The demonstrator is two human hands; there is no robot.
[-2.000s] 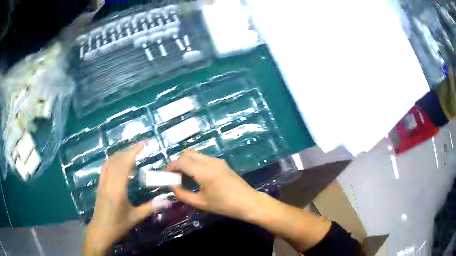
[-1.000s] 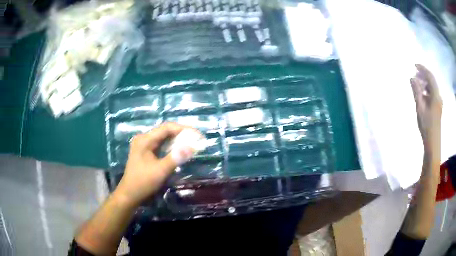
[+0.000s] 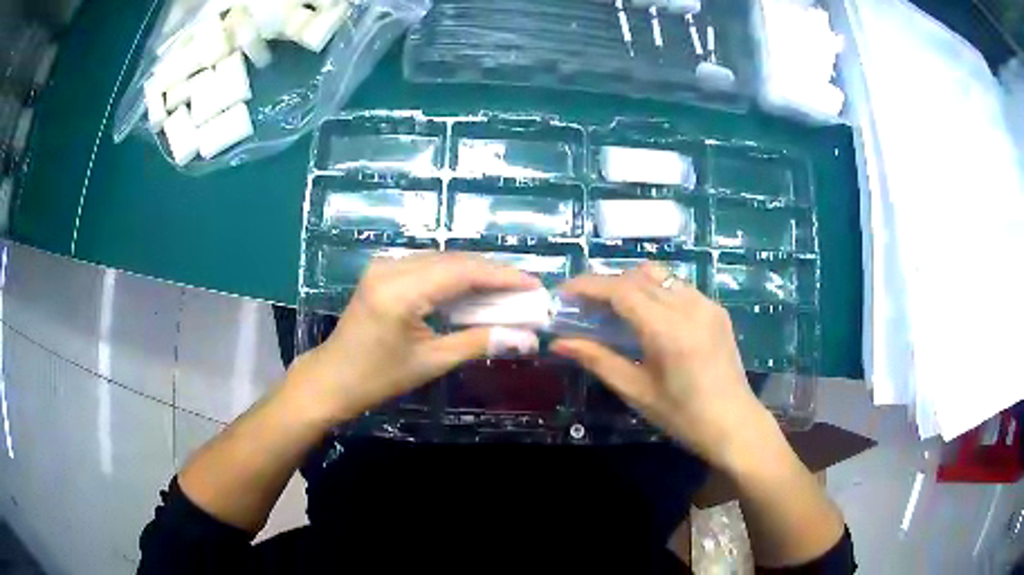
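My left hand (image 3: pixel 393 326) holds a white housing (image 3: pixel 488 308) lengthwise between thumb and fingers, above the middle of the clear blister tray (image 3: pixel 755 229). My right hand (image 3: pixel 674 348) pinches a thin, clear bluish piece (image 3: pixel 601 322) at the housing's right end; its exact form is blurred. The piece and the housing meet or overlap; I cannot tell which. Two white housings lie in the third column of the tray, one in the back pocket (image 3: pixel 646 165) and one in the pocket in front of it (image 3: pixel 640 218). The hands hide some front pockets.
An open clear bag of off-white blocks (image 3: pixel 213 96) lies back left. A clear parts tray (image 3: pixel 584 56) with stemmed inserts is at the back. White pieces (image 3: pixel 800 62) sit right of it. White sheets (image 3: pixel 943 202) cover the right side. A red crate (image 3: pixel 979 455) is at lower right.
My right hand has come back from the white sheets to the housing, with the clear piece in its fingers. My left hand has moved with the housing towards it. The view has shifted.
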